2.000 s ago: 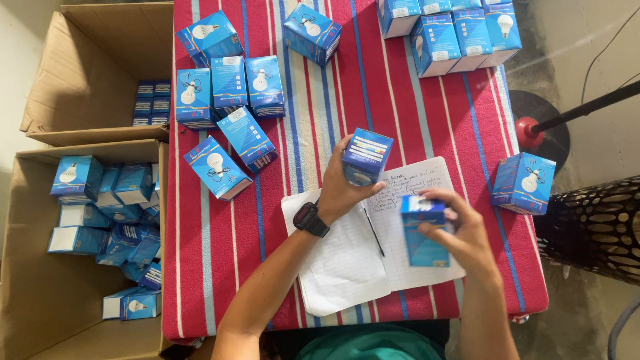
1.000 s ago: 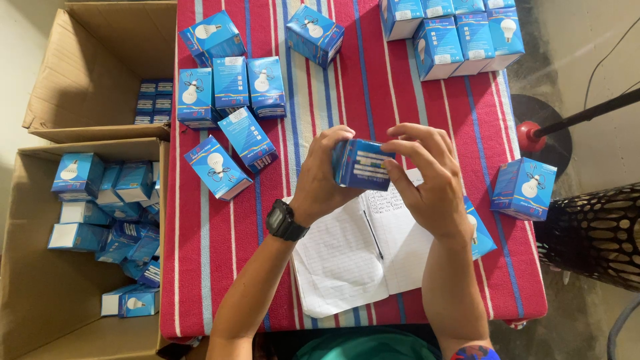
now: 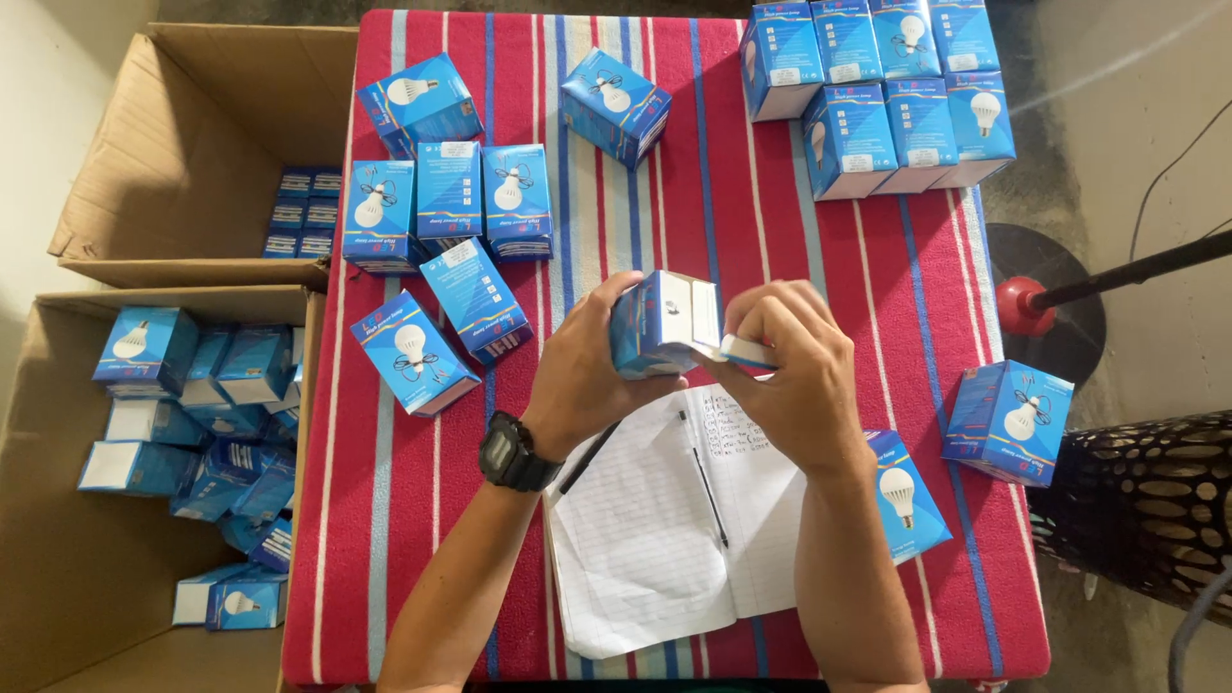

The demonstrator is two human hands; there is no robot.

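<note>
My left hand, with a black digital watch on its wrist, grips a blue LED bulb carton above the notebook. One end of this carton shows white card flaps, and part of its inside is visible. The fingers of my right hand pinch a flap at that end. Below lies an open lined notebook with handwriting on its right page and a black pen near its fold. Another bulb carton lies beside my right forearm, partly hidden by it.
Several bulb cartons stand and lie at the table's left, one at the back, one at the right edge, and a block of them at the back right. Two cardboard boxes holding cartons adjoin the table's left side.
Two seconds ago each hand held a carton; the right hand's was let go. Both hands then came to the remaining carton, whose end has been opened and now shows white flaps.
</note>
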